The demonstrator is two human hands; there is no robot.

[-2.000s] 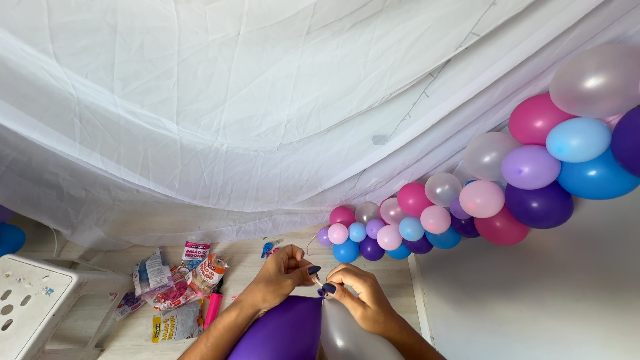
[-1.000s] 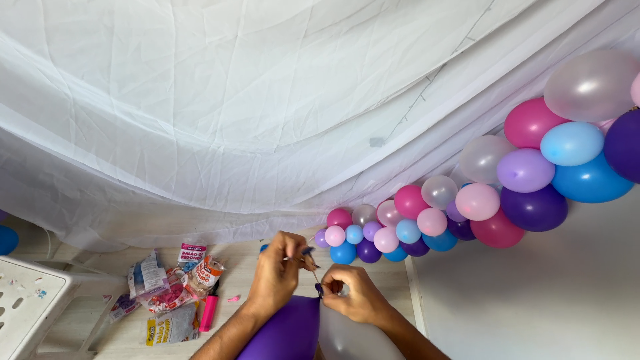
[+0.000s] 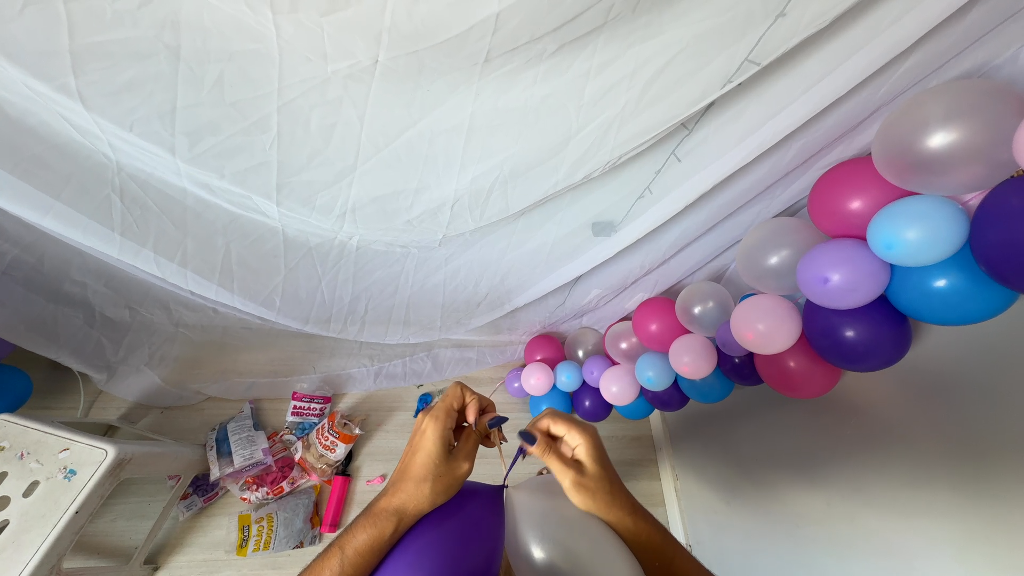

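At the bottom middle, a purple balloon (image 3: 448, 532) and a pearly white balloon (image 3: 564, 528) sit side by side, their necks meeting between my hands. My left hand (image 3: 448, 440) pinches a thin, pale balloon neck between thumb and fingers. With thumb and forefinger, my right hand (image 3: 572, 456) grips the stretched purple neck (image 3: 514, 462). Both hands are just above the balloons, fingertips close together but apart.
A balloon garland (image 3: 656, 372) in pink, blue, purple and white climbs to the right beside a white drape (image 3: 320, 160). Balloon packets (image 3: 276, 524) and a pink hand pump (image 3: 335, 502) lie on the floor, left. A white plastic stool (image 3: 120, 480) stands at lower left.
My left hand has lowered toward the balloon necks since one second ago. The purple neck now shows drawn out toward my right hand.
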